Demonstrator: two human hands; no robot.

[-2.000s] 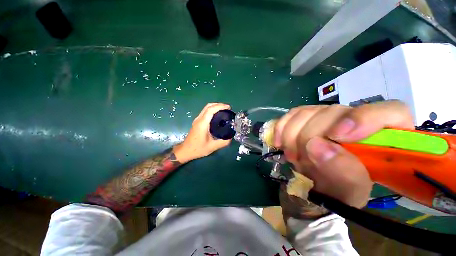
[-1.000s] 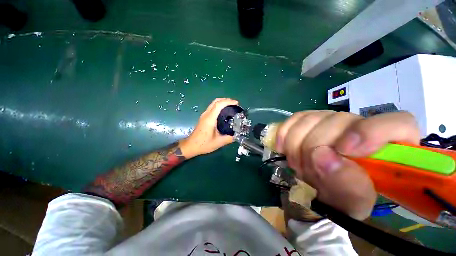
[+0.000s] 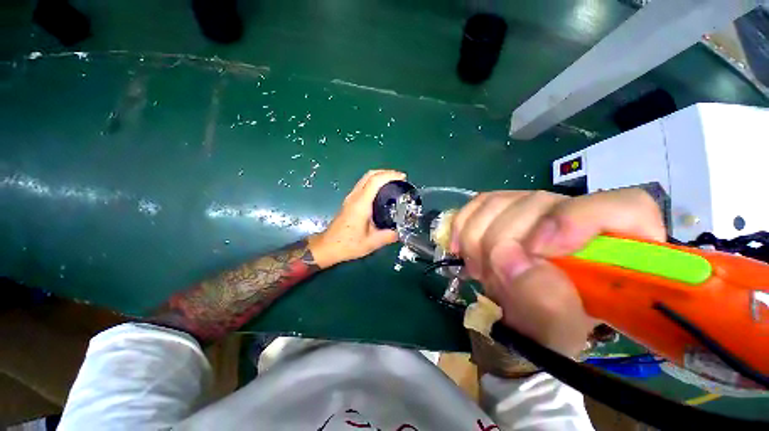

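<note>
My left hand (image 3: 358,226) holds a black cylindrical housing (image 3: 386,202) upright, its round end facing up. My right hand (image 3: 535,257) grips the orange electric screwdriver (image 3: 674,299) with its yellow-green strip. The silver screwdriver nose (image 3: 408,215) is over the right side of the housing's end and covers part of it; whether a screw is under it cannot be seen. A clear feed tube (image 3: 447,193) curves to the nose. A tan tape wrap (image 3: 482,316) and a thick black cable (image 3: 556,366) show below my right hand.
Tiny silver screws (image 3: 312,139) are scattered on the green belt (image 3: 169,236). Several black housings lie at the far side, one at the centre right (image 3: 482,49). A white metal post (image 3: 590,80) crosses the upper right. The white screw feeder (image 3: 628,156) stands at right.
The far housings have shifted to the right. My right hand and the screwdriver have moved slightly left, and the left hand with its housing slightly right. The nose remains at the housing.
</note>
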